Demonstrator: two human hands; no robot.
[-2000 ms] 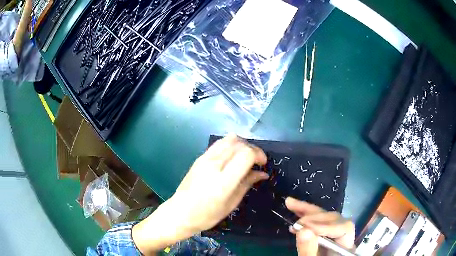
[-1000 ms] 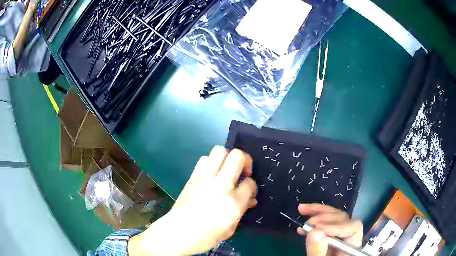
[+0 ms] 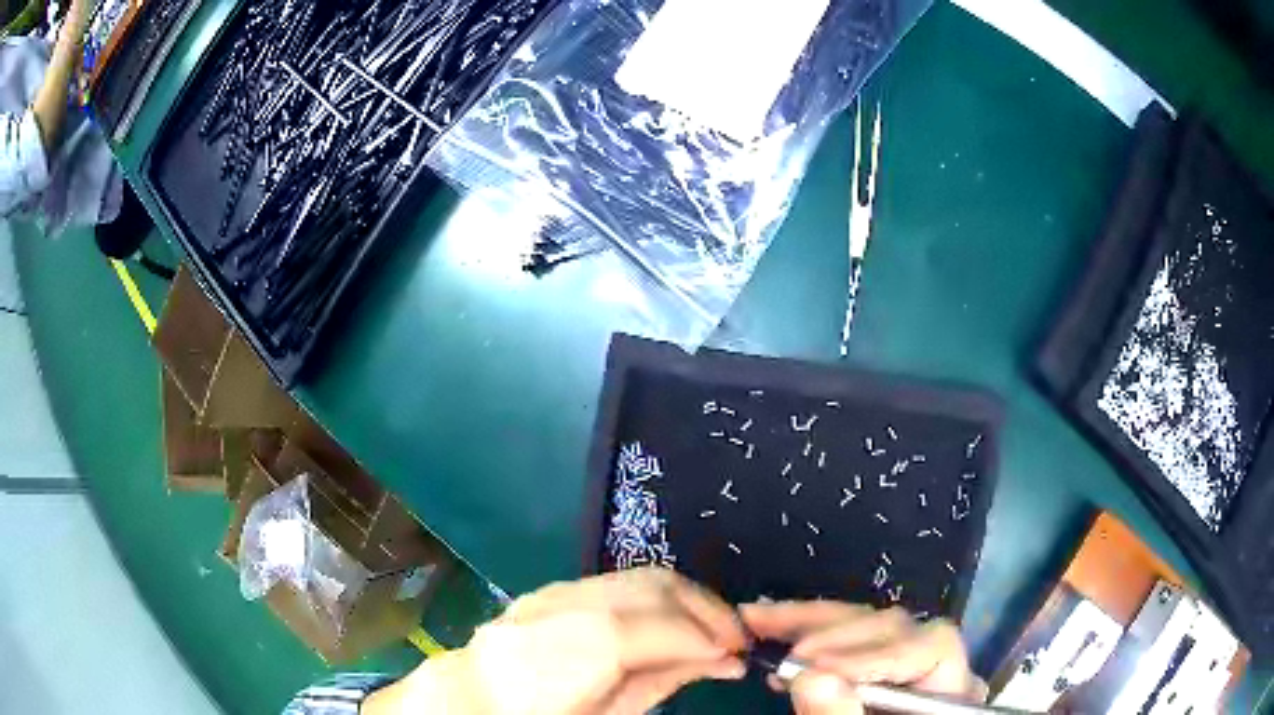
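The black work tray (image 3: 803, 538) lies in front of me, with tiny silvery pins scattered over it and a dense pale pile (image 3: 639, 510) along its left side. My left hand (image 3: 594, 645) is at the tray's near edge, its fingertips pinched together on something small and dark. My right hand (image 3: 873, 654) holds a slim silver-white pen-like tool (image 3: 915, 697). The tool's tip meets the left fingertips. The fingers hide most of the small item between them.
A large tray of long dark rods (image 3: 266, 314) stands at upper left, beside a clear bag (image 3: 699, 182). Tweezers (image 3: 861, 210) lie on the green bench. A bulk tray (image 3: 1083, 314) and an orange-brown fixture (image 3: 1100, 566) are at right. Cardboard boxes (image 3: 210, 349) and a person's sleeve (image 3: 70, 175) are at left.
My left hand has moved from the tray's left side down to its near edge and now meets my right hand and the tool. The pale pile is uncovered.
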